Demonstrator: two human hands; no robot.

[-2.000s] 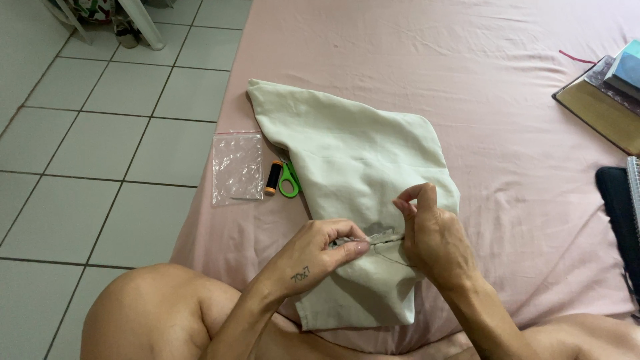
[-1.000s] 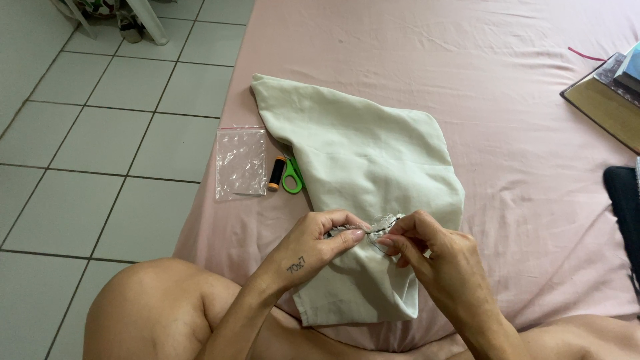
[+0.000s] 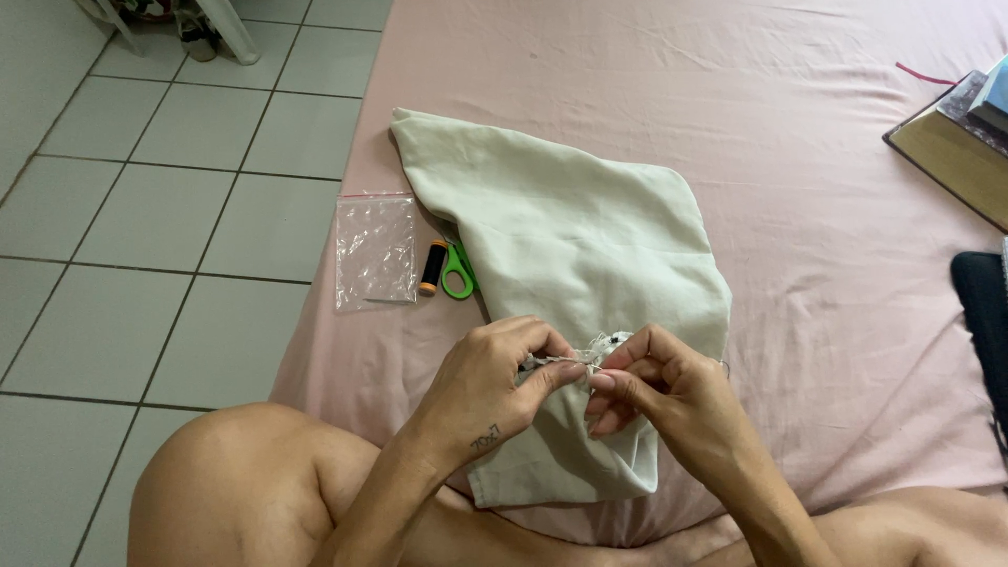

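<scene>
A cream fabric piece (image 3: 591, 228) lies folded over the pink sheet, its frayed edge (image 3: 610, 343) bunched up between my hands. My left hand (image 3: 504, 378) pinches this edge between thumb and forefinger. Close against it, my right hand (image 3: 661, 378) has thumb and forefinger together on a small light bit at the edge; whether that is thread, a needle or cloth I cannot tell. Left of the fabric lie green-handled scissors (image 3: 457, 272), their blades mostly hidden, a spool of black thread (image 3: 433, 268) with orange ends, and a clear zip bag (image 3: 376, 250).
The pink bedsheet (image 3: 827, 315) spreads beneath everything. At the right are a thick book (image 3: 945, 150) with a blue item on it and a black case (image 3: 980, 331). Bare legs frame the fabric below. Past the bed's left edge are floor tiles (image 3: 252, 220) and a white chair leg (image 3: 228, 31).
Two seconds ago my right hand was raised a little apart from the left; now its fingertips are down at the frayed edge beside the left fingers. My left hand keeps its pinch.
</scene>
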